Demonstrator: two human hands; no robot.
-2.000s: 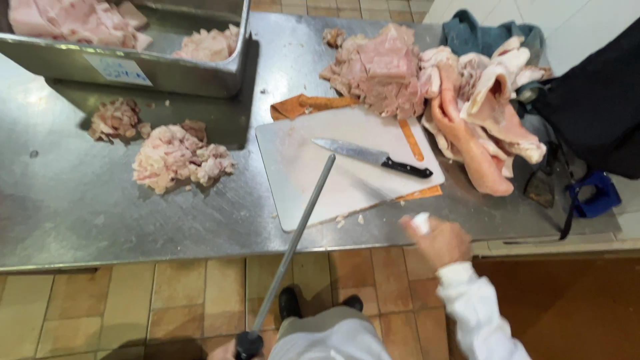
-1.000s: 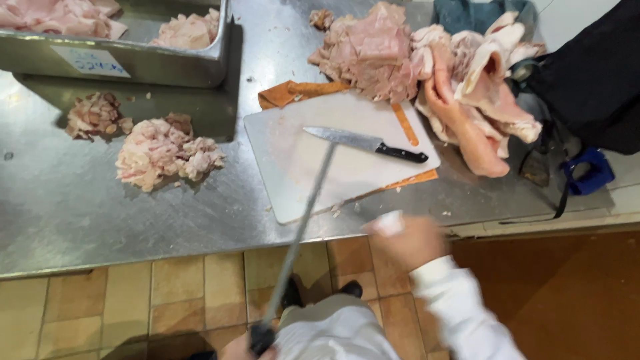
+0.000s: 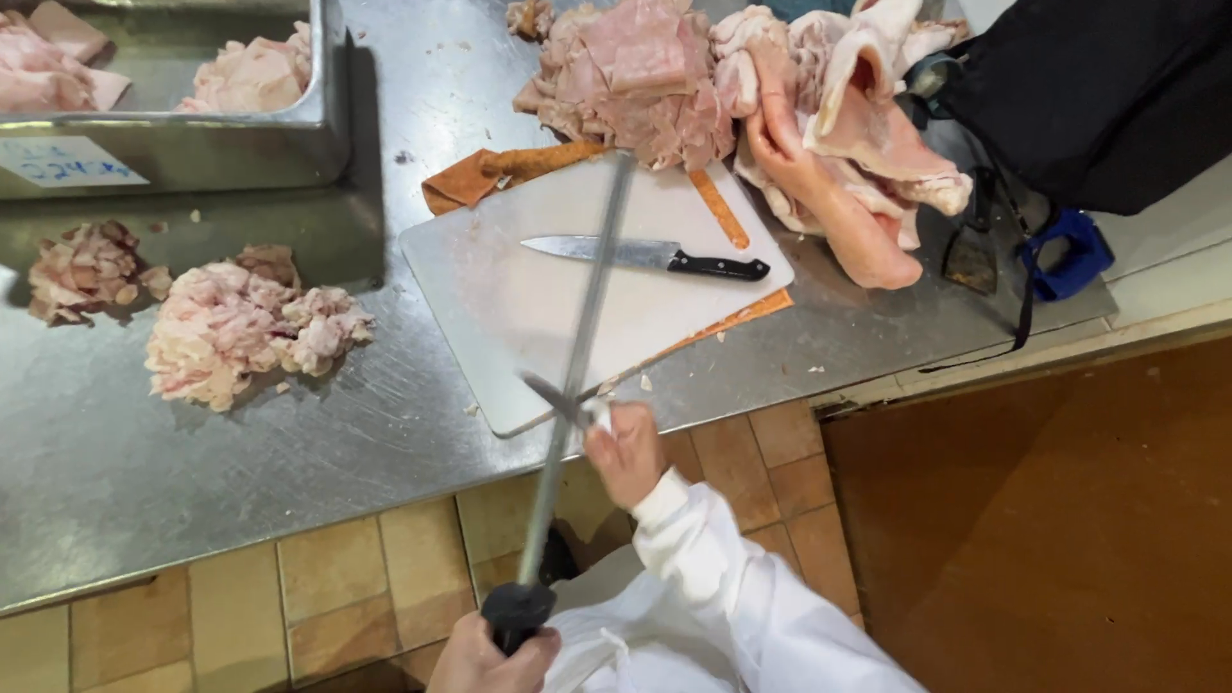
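Note:
My left hand (image 3: 496, 659) grips the black handle of a sharpening steel (image 3: 585, 327), whose long rod points up over the white cutting board (image 3: 462, 318). My right hand (image 3: 628, 452) is closed on a knife with a white handle; its dark blade (image 3: 549, 395) crosses the rod near the board's lower edge. On the board lies a second knife with a black handle (image 3: 717, 266), its blade partly behind the rod. Brown-orange cloth (image 3: 472, 181) shows from under the board. Beyond the board are a heap of pink meat pieces (image 3: 640, 77) and a large cut with skin (image 3: 837, 212).
At the upper left stands a deep metal tray (image 3: 337, 96) of meat pieces. Piles of trimmings (image 3: 217, 332) lie before it on the steel table (image 3: 192, 481). To the right are a blue object (image 3: 1068, 255), a scraper (image 3: 970, 260) and black fabric (image 3: 1097, 96).
My right hand now holds the knife blade visibly against the steel, where it was blurred before. The steel's tip reaches farther up, past the black-handled knife, to the board's far edge.

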